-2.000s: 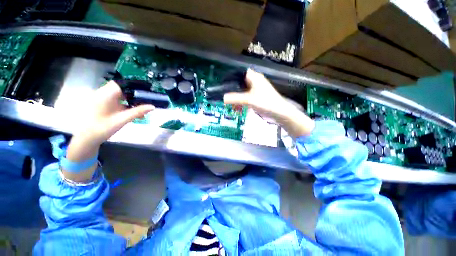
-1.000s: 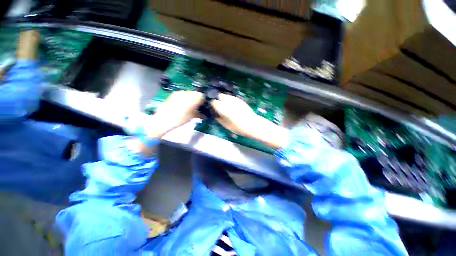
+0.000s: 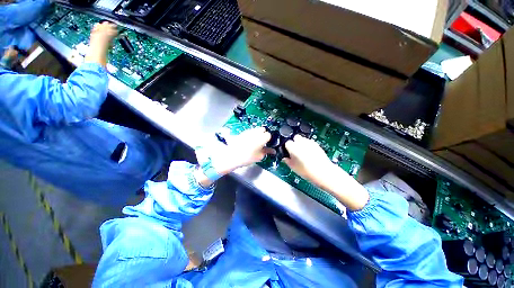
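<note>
A green circuit board (image 3: 327,130) lies on the conveyor in front of me. Black can-shaped capacitors (image 3: 286,131) with grey tops stand in a cluster on it. My left hand (image 3: 251,145) is at the cluster's left side, its fingers around a capacitor. My right hand (image 3: 306,156) is at the cluster's right front, its fingertips on a capacitor there. The fingers hide the lower parts of these capacitors. A blue band is at my left wrist.
Metal rails (image 3: 269,184) run along the boards. Cartons (image 3: 332,56) and a black bin with small pale parts (image 3: 403,125) stand behind. Another board with capacitors (image 3: 483,260) is at the right. A neighbouring worker's hand (image 3: 103,35) is over a board at the left.
The view has swung left, bringing the neighbouring worker further in. Since the oldest frame my hands have come together at the capacitor cluster from either side.
</note>
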